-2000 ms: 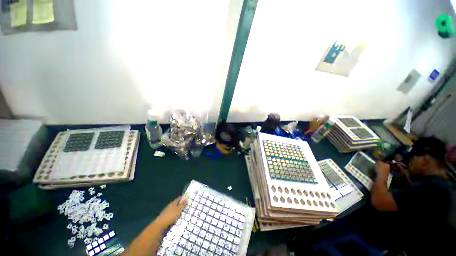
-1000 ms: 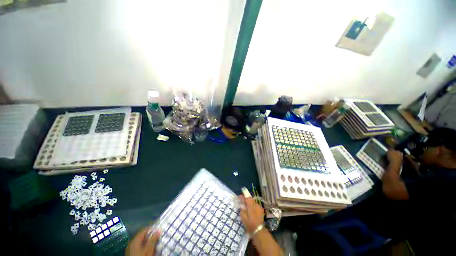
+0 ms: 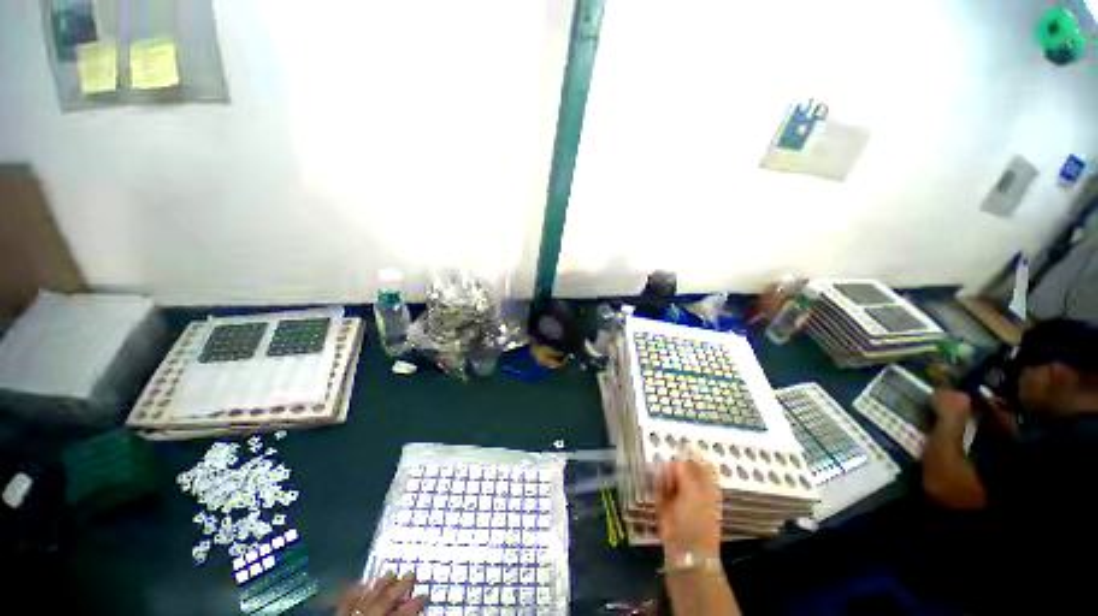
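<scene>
A tray filled with rows of small white squares lies on the dark green bench in front of me, with shiny clear plastic around it. My left hand rests on its lower left edge, partly cut off by the frame. My right hand is in front of the right carrier stack, its fingers closed on clear plastic stretching from the tray's upper right side. A heap of loose white pieces lies to the left, with a green panel partly covered by white squares below it.
Perforated carrier boards are stacked at right and back left. A bottle and a silvery crumpled clump stand near the wall. Yellow sticks lie beside the right stack. Another person sits at the far right.
The tray, held tilted in both hands a second ago, now lies on the bench. My right hand has moved right and up, drawing out clear plastic. My left hand stays at the tray's lower left.
</scene>
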